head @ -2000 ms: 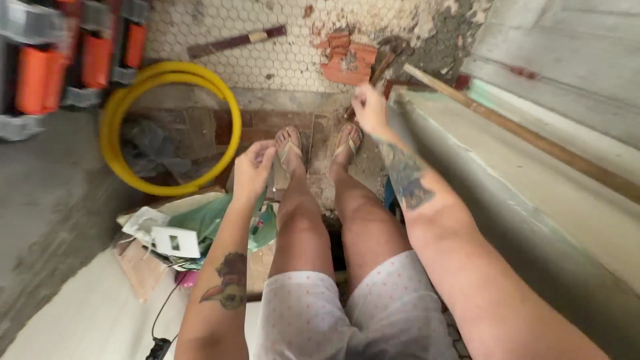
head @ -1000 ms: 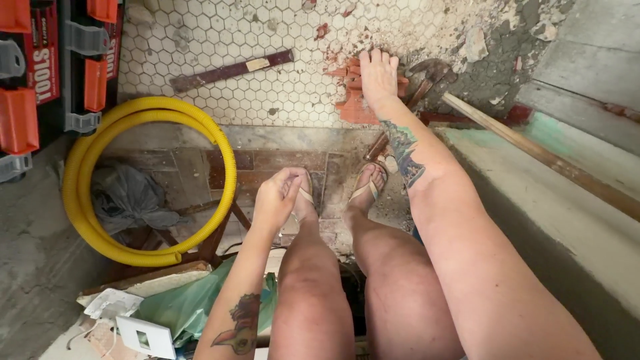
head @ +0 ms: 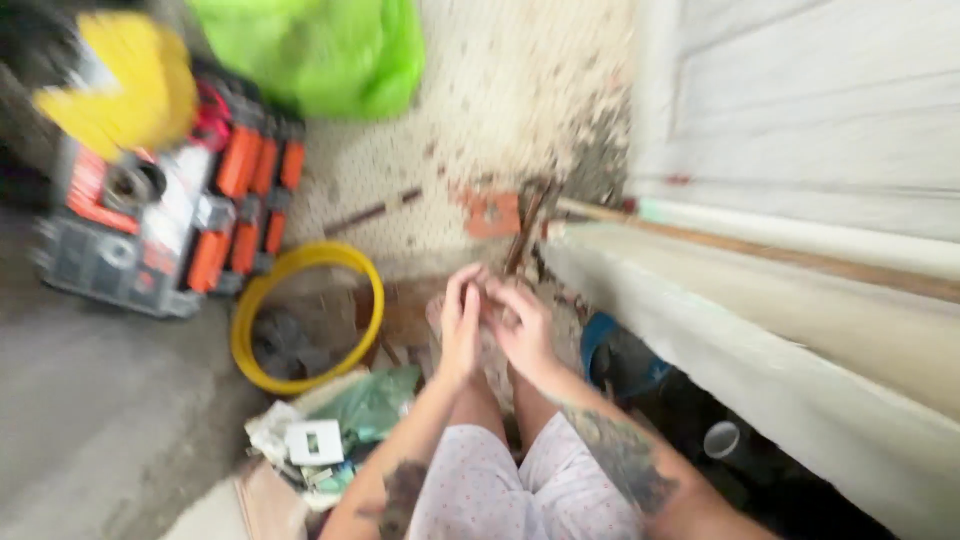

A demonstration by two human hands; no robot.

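My left hand (head: 463, 322) and my right hand (head: 521, 322) meet at the fingertips above my feet, in the middle of the view. The frame is blurred, and whether anything lies between the fingers cannot be told. Just beyond them on the floor are a broken orange-red clay piece (head: 493, 215) and a hammer-like tool with a brown handle (head: 527, 232). A dark narrow strip (head: 373, 213) lies farther left on the small hexagonal tiles. Left of my hands rests a coiled yellow hose (head: 241, 330).
Stacked toolboxes with orange latches (head: 238, 161) stand at left, a bright green bag (head: 322, 56) behind. At right, a wooden pole (head: 787, 259) leans along a pale ledge (head: 675, 292) above a blue container (head: 596, 337). A white switch plate (head: 314, 442) lies lower left.
My right hand, which was on the orange-red piece a second ago, has come back and now meets my left hand. The view has shifted widely, bringing in the green bag and blue container.
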